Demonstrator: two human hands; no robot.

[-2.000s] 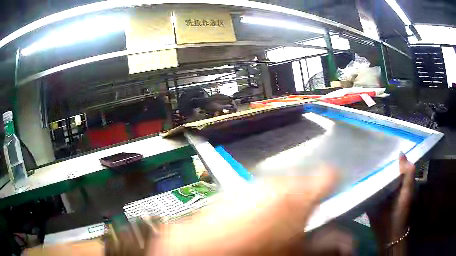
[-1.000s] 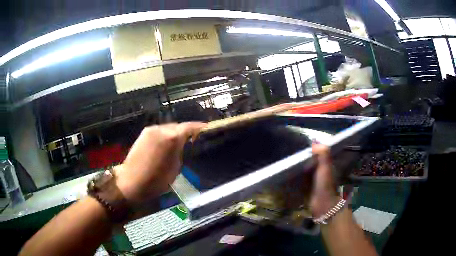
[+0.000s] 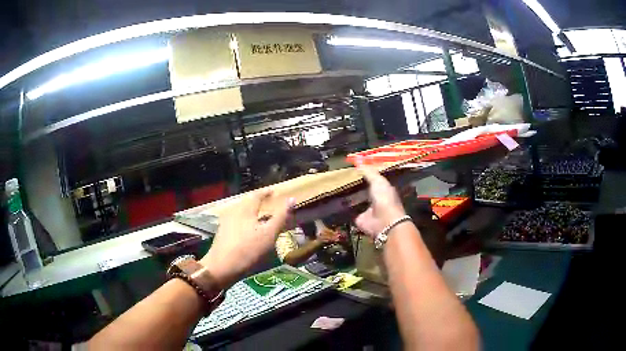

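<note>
A flat brown cardboard board [image 3: 319, 185] lies at shelf height in front of me, with a dark edge below it. My left hand [image 3: 240, 236] is at its near left part, fingers spread against it and thumb near its front edge. My right hand [image 3: 376, 206] is at its near right edge, with a finger reaching up to the board. Whether either hand grips it cannot be told. The framed tray does not show clearly; a pale edge shows at the board's left end.
Red plastic trays [image 3: 473, 145] lie behind the board's right end. Bins of small parts [image 3: 546, 225] stand at right. A white paper slip [image 3: 515, 299] lies on the green bench. A bottle [image 3: 22, 236] and dark dish [image 3: 171, 243] stand on the left shelf. Another person's arm [image 3: 302, 252] shows beyond.
The framed tray with blue inner border was in both hands and is no longer visible as such. Both hands are now at the cardboard board, and the space below it is uncovered.
</note>
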